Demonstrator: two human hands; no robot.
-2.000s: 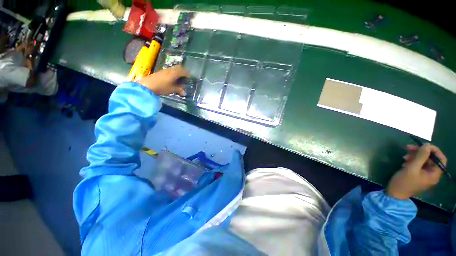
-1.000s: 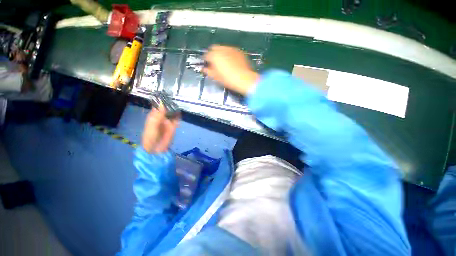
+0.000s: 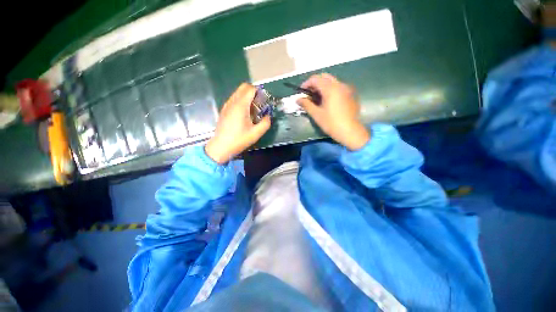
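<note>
My left hand (image 3: pixel 239 124) holds a small circuit board module (image 3: pixel 262 103), blurred, just above the green mat. My right hand (image 3: pixel 335 109) holds the black tweezers (image 3: pixel 303 91), which point left over the mat near the module. A small glaring white piece (image 3: pixel 291 103) shows on the mat between the hands; I cannot tell whether it is a module or glare. The backing sheet (image 3: pixel 341 41) lies just beyond the hands, with the beige-grey block of adhesive pieces (image 3: pixel 271 60) at its left end.
The clear blister tray (image 3: pixel 146 109) lies at left on the green mat. Beyond its left end are the yellow-orange tool (image 3: pixel 59 146) and the red holder (image 3: pixel 34 100). A white rail (image 3: pixel 152 30) runs behind. A neighbour's blue sleeve (image 3: pixel 518 109) shows at the right edge.
The view has swung right. My left hand has brought the module to the mat before the sheet. My right hand has left the tray and is now beside it with the tweezers.
</note>
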